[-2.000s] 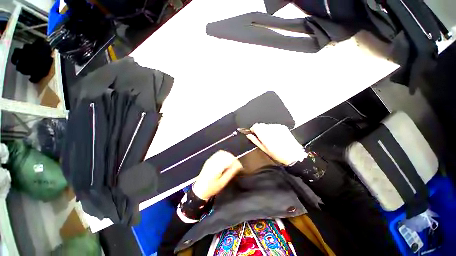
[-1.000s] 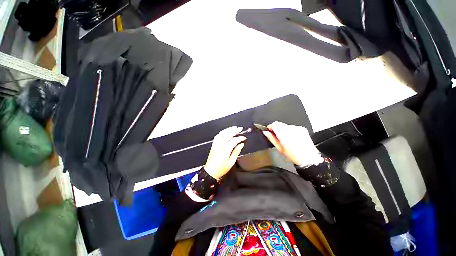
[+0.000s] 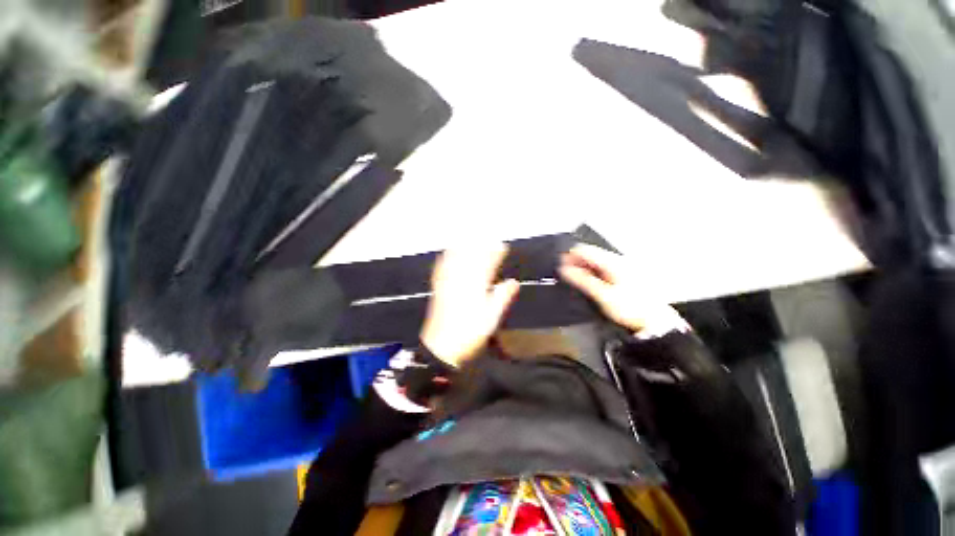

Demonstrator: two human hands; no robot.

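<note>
A black zippered panel (image 3: 393,316) lies along the near edge of the white table, with a silver zipper line running left to right. My left hand (image 3: 466,304) lies flat over the middle of the panel, across the zipper, fingers pointing away from me. My right hand (image 3: 613,288) is at the panel's right part, fingers bent and pointing left, near the right end of the zipper line. The frame is blurred, and I cannot tell if a small tool is in the right hand.
Stacked black panels (image 3: 220,199) with silver zipper lines lie at the table's left. A slotted black piece (image 3: 665,99) and dark hanging panels (image 3: 827,94) are at the right. A blue crate (image 3: 262,424) is below the left edge. A pale stool (image 3: 813,403) stands at lower right.
The view has turned and blurred. My left hand has flattened over the zipper. My right hand stays near the zipper's right end; the metal tip seen at its fingers earlier no longer shows.
</note>
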